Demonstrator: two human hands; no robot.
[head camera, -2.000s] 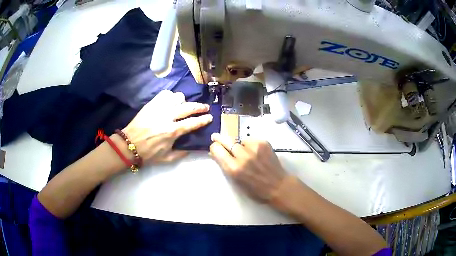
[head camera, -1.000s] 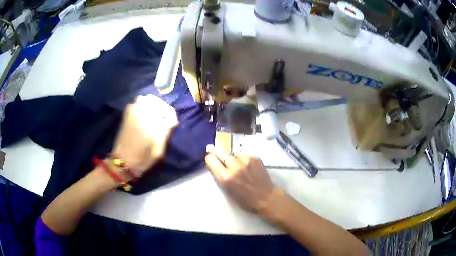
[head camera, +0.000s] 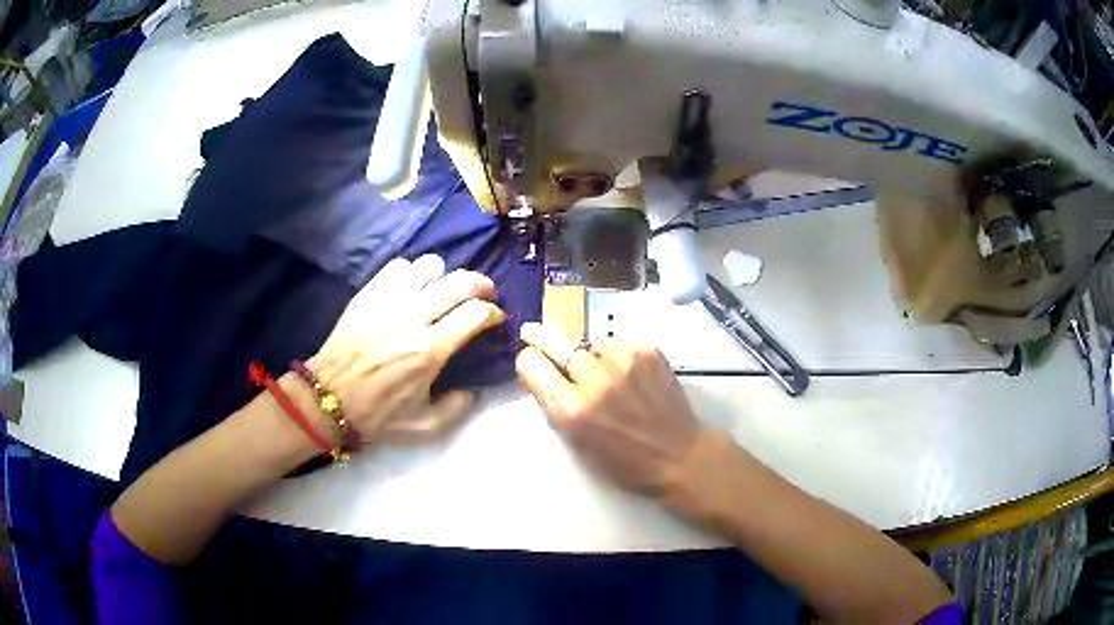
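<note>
A dark navy garment piece (head camera: 244, 281) lies spread left of the needle, its right edge running under the presser foot (head camera: 525, 232) of the cream sewing machine marked ZOJE (head camera: 782, 98). My left hand (head camera: 409, 348) lies on the cloth left of the foot, fingers towards the needle, with some cloth between thumb and forefinger. My right hand (head camera: 611, 397) is in front of the foot, its thumb and forefinger pinching the cloth's right edge. The needle tip is too small to tell.
Thread snips (head camera: 755, 333) lie right of the needle, near a white chip (head camera: 742, 267). A dark square plate (head camera: 599, 248) and a white rounded fitting (head camera: 676, 250) stand just right of the foot. A long white lever (head camera: 401, 116) hangs at the head's left end.
My left hand was lifted and blurred over the cloth a second ago; now it rests nearer the foot. The cloth's front part is drawn in under it. My right hand keeps its place at the edge.
</note>
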